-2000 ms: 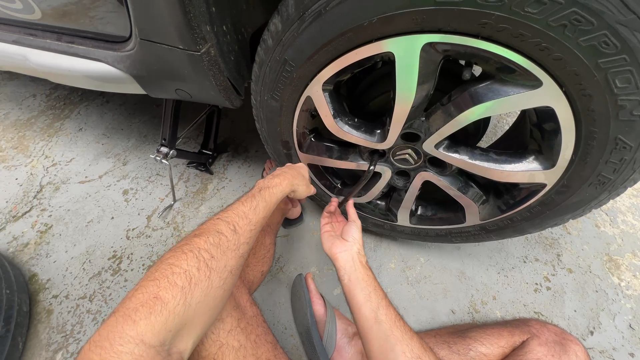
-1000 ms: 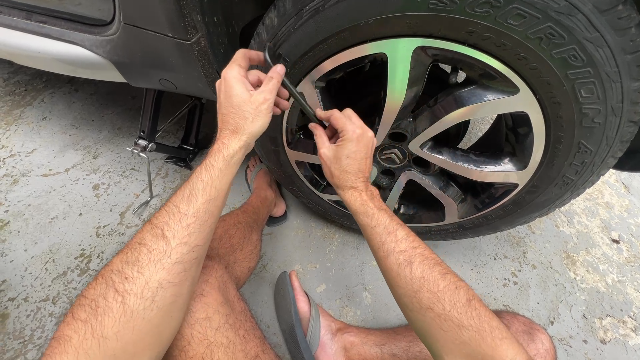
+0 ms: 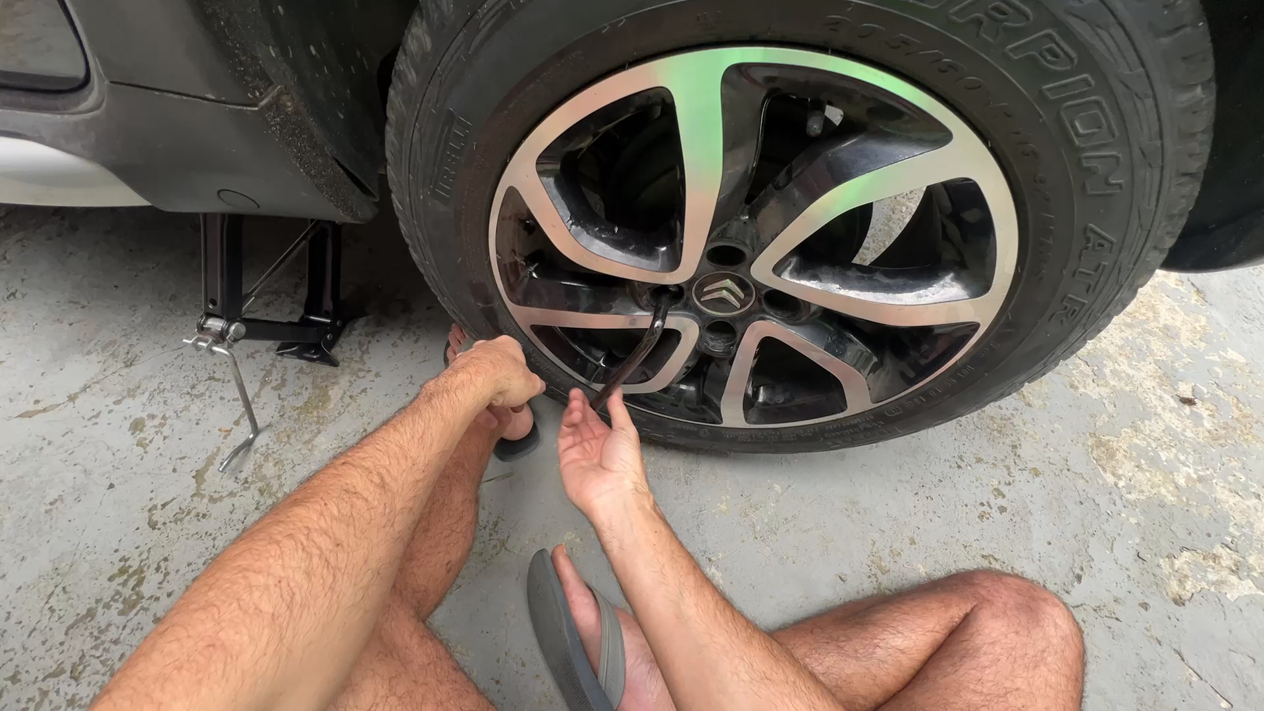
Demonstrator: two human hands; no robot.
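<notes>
A black lug wrench [image 3: 642, 354] has its upper end at the bolt hole left of the centre cap [image 3: 724, 294] on the alloy wheel [image 3: 703, 128]. Its handle slants down and left across the lower spokes. My right hand [image 3: 599, 444], palm up, has its fingers closed around the handle's lower end, near the bottom of the tire [image 3: 1076, 178]. To the left, my left hand [image 3: 499, 373] is curled with its back to the camera, in front of the tire's lower left edge and apart from the wrench; whether it holds anything is hidden.
A black scissor jack [image 3: 223, 272] stands under the car's sill [image 3: 188, 148], its metal crank [image 3: 242, 405] hanging to the concrete floor [image 3: 889, 513]. My crossed legs and a grey flip-flop [image 3: 573, 632] are below my hands. My other foot is beside the tire, behind my left hand.
One second ago both hands held the wrench, raised off the bolt hole, at the wheel's left side. Both hands have moved down, and the wrench's end is back at the bolt hole.
</notes>
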